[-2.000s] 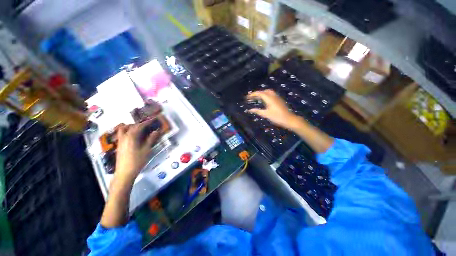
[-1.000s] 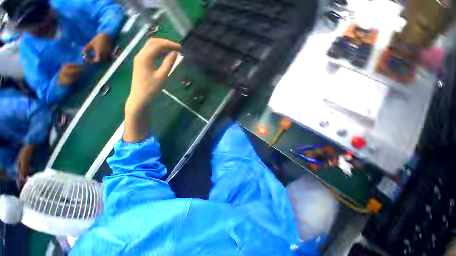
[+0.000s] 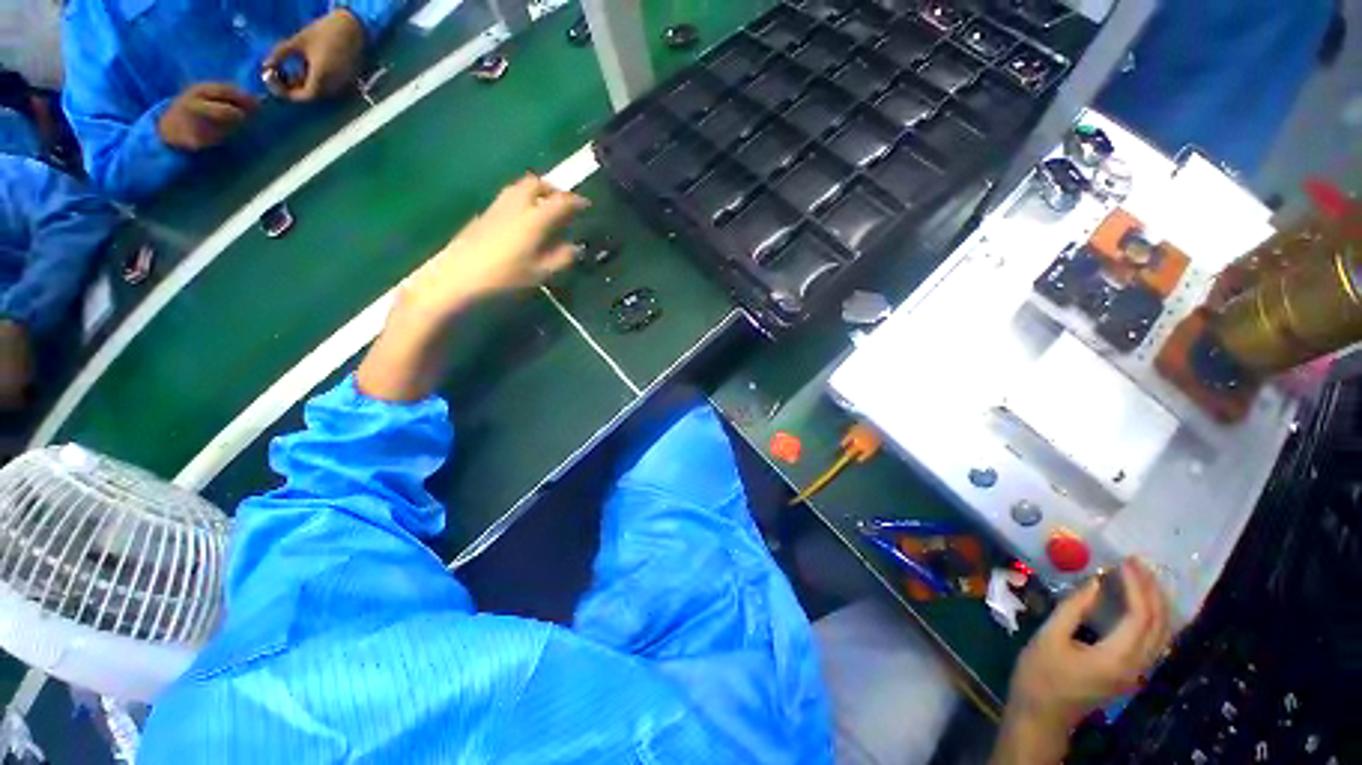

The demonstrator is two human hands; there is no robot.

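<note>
My left hand (image 3: pixel 501 254) is over the green surface at left centre, fingers apart and empty, with its fingertips just beside a small black housing (image 3: pixel 598 253). Another small black housing (image 3: pixel 636 310) lies a little to the right. My right hand (image 3: pixel 1098 650) is at the front right corner of the white press (image 3: pixel 956 359), fingers curled around what looks like a small dark part (image 3: pixel 1102 610), mostly hidden by the fingers. On the press, a black part (image 3: pixel 1102 299) sits in an orange-brown fixture (image 3: pixel 1143 254). The brass press head (image 3: pixel 1300 307) stands above the right fixture (image 3: pixel 1207 366).
A black blister tray (image 3: pixel 807 142) with mostly empty pockets lies behind the housings. The green belt (image 3: pixel 344 194) carries loose parts. A white fan (image 3: pixel 112 553) stands at lower left. Blue-handled pliers (image 3: pixel 919 553) lie before the press. Another person's hands (image 3: pixel 317 60) hold a part.
The view has shifted, showing more of the belt and tray. My left hand remains near the loose housings, its fingers now closer to one. My right hand has come into view at the press's front corner.
</note>
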